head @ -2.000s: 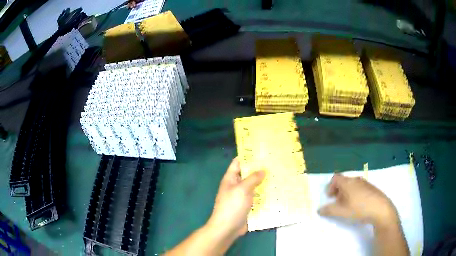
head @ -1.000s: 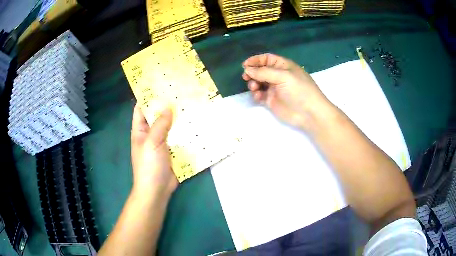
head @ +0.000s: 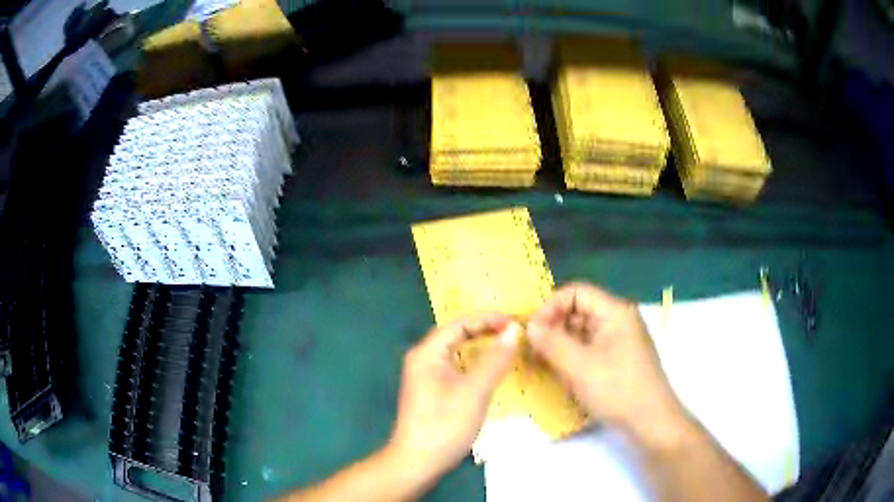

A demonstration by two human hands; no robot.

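Note:
A yellow PCB panel [head: 482, 263] is tilted in front of me, its lower end over the white work sheet [head: 725, 363]. My left hand [head: 453, 377] is on the panel's left side and holds it, with the thumb over its face. My right hand [head: 613, 358] is at the panel's right long edge. Its thumb and fingers are bunched close to my left thumb tip. The fingertips are blurred, and I cannot tell if a small part is between them.
Three yellow panel stacks [head: 485, 123] stand at the far side. A row of white-faced panels [head: 186, 186] stands at left, with a black slotted rack [head: 176, 382] in front. Loose small components [head: 804, 299] lie past the sheet's far right corner. More black racks are at far left.
The right hand has come from beside the panel onto its right edge, meeting the left thumb. The left hand has moved up the panel. The camera view has also shifted.

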